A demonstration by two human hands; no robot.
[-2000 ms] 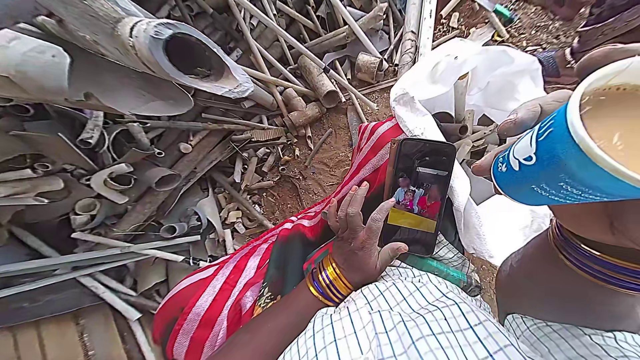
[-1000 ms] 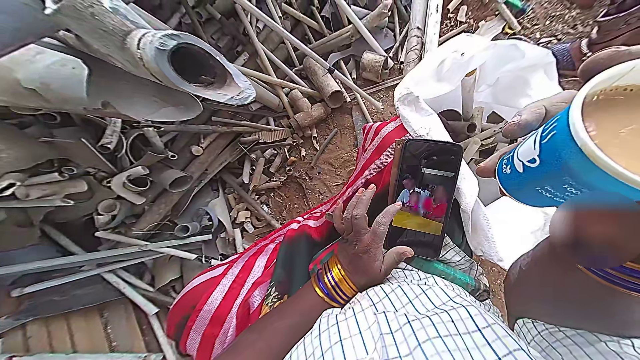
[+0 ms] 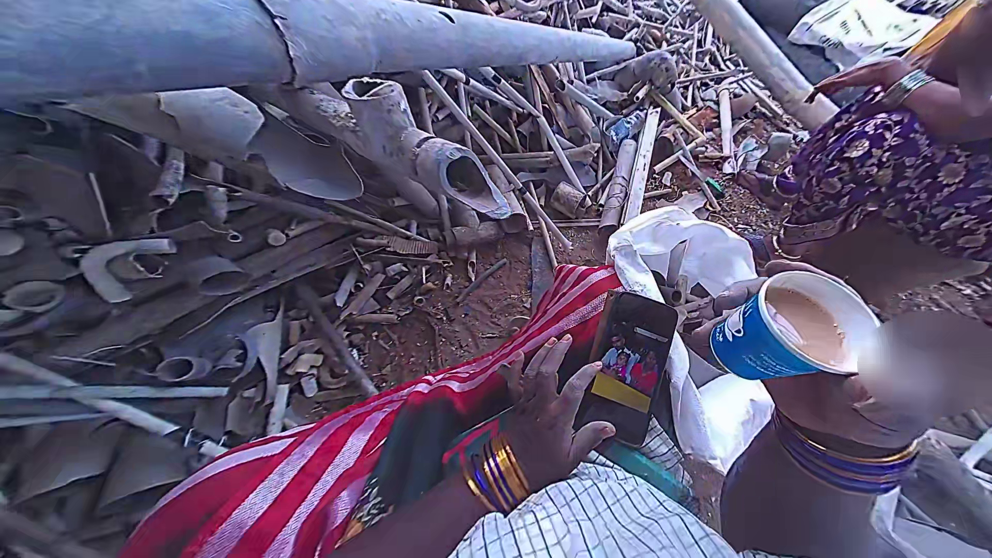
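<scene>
My left hand (image 3: pixel 550 411), with gold and purple bangles at the wrist, lies with spread fingers at the near edge of a smartphone (image 3: pixel 632 364). The phone rests on my lap, its lit screen showing a picture of people above a yellow band. In my right hand (image 3: pixel 821 395) is a blue paper cup (image 3: pixel 763 341) of milky brown drink, tilted toward me; fingers wrap its far side and a blur hides part of the hand. Red and white striped cloth (image 3: pixel 341 465) and checked cloth (image 3: pixel 597 519) cover my lap.
Scrap pipes and fittings (image 3: pixel 465 178) lie heaped ahead and left, below a large grey pipe (image 3: pixel 325 39). An open white sack (image 3: pixel 666 232) holding pipe pieces stands beyond the phone. Another person in patterned purple cloth (image 3: pixel 876 170) sits at right.
The view has shifted, bringing the other person at right and the large grey pipe further into sight. My left hand remains at the phone, and my right hand still has the cup.
</scene>
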